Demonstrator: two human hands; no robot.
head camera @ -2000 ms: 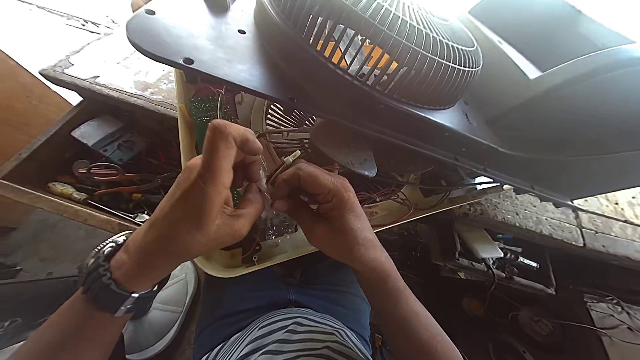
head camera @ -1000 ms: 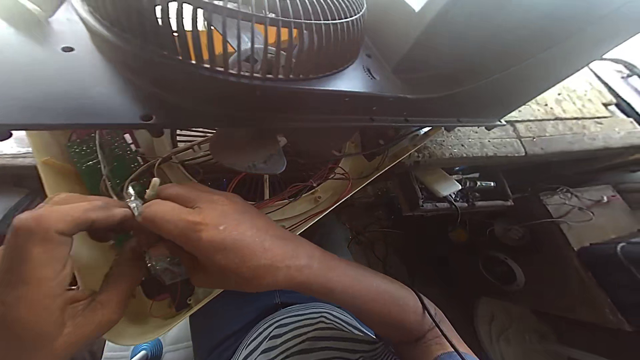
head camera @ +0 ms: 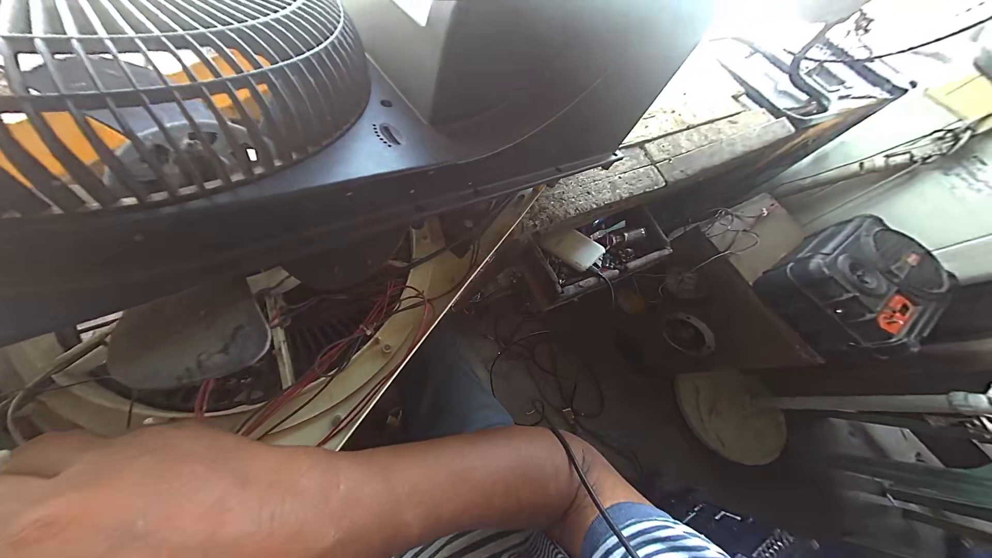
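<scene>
My right hand point(head camera: 132, 488) reaches in from the bottom and lies at the lower left edge, over the cream plastic fan housing. Its fingers run out of the frame, so what they hold is hidden. My left hand is out of view. Just above the right hand is a dusty fan blade point(head camera: 190, 337) inside the cream housing point(head camera: 434, 310). Red wires point(head camera: 341, 353) run along the housing's inner side. A dark plastic fan casing point(head camera: 496, 116) with a round grille point(head camera: 178, 93) lies across the top, and orange blades point(head camera: 62, 143) show behind the grille.
A stone ledge point(head camera: 604, 190) runs behind the housing. Below it is an open box of parts point(head camera: 612, 271) with a white plastic piece. A black speaker-like unit point(head camera: 860, 283) stands at right, near a round disc point(head camera: 732, 418) and loose black cables on the floor. A black cord point(head camera: 585, 480) crosses my right forearm.
The view has swung far to the right. My left hand, in view at both earlier moments, has left the frame. The clear plastic and wires between my fingers no longer show.
</scene>
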